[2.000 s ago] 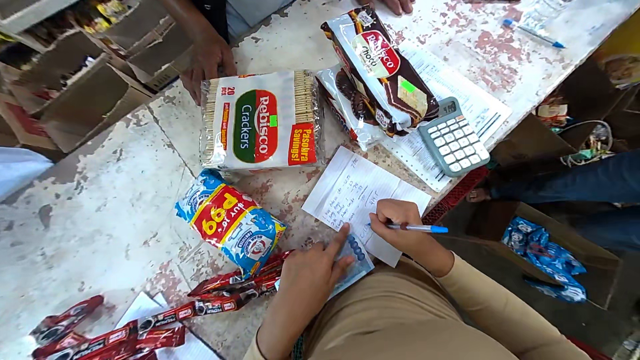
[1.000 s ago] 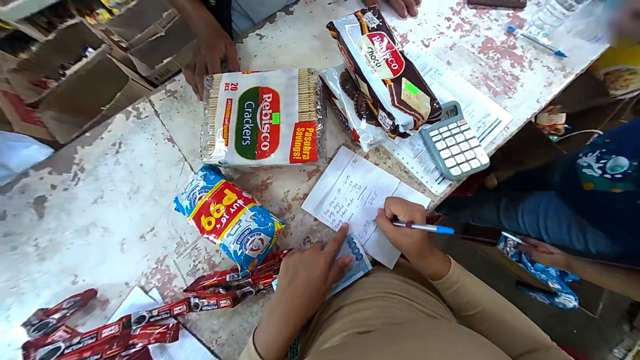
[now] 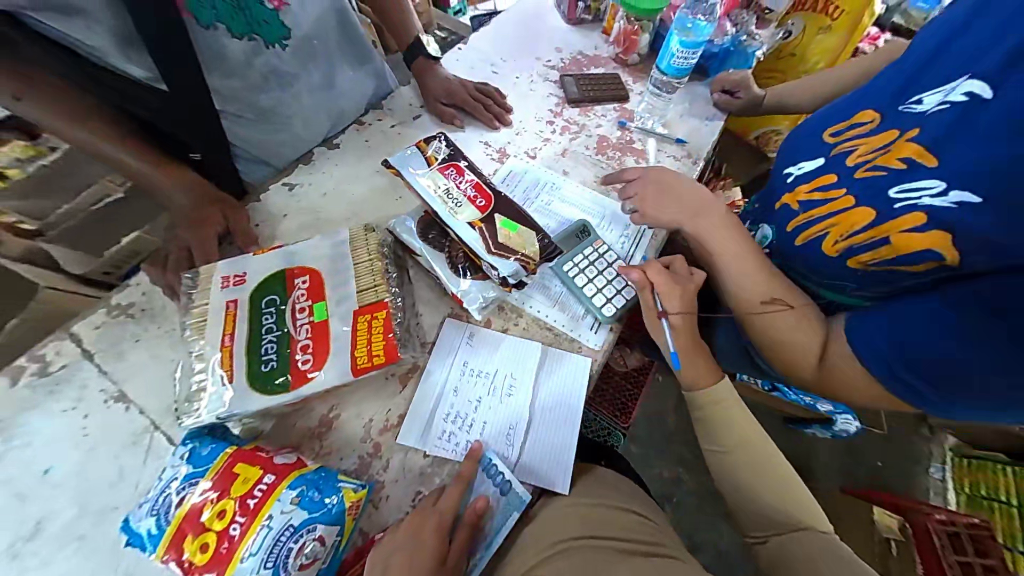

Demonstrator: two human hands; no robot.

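My right hand (image 3: pixel 672 308) holds a blue-and-white ballpoint pen (image 3: pixel 666 328), and its index finger touches the keys of a grey-green calculator (image 3: pixel 596 272). My left hand (image 3: pixel 448 520) presses a blue banknote (image 3: pixel 502 506) and points at the lower edge of a handwritten paper (image 3: pixel 480 384). Left of the paper lies a clear pack of crackers (image 3: pixel 296 320), with a blue, red and yellow pack (image 3: pixel 248 512) nearer me. Two brown-and-white packs of chocolate biscuits (image 3: pixel 488 212) overlap beside the calculator. A printed sheet (image 3: pixel 552 200) runs partly under the calculator.
A person's two hands rest at the far side of the worn white table (image 3: pixel 320 172). At the right, a person in a blue shirt (image 3: pixel 880 200) reaches over the printed sheet. A water bottle (image 3: pixel 680 52), another pen (image 3: pixel 652 132) and a brown rectangular object (image 3: pixel 594 88) stand or lie beyond.
My right hand has moved off the handwritten paper to the calculator, still with the pen. The person in blue has come in close at the right. The view has shifted up and right.
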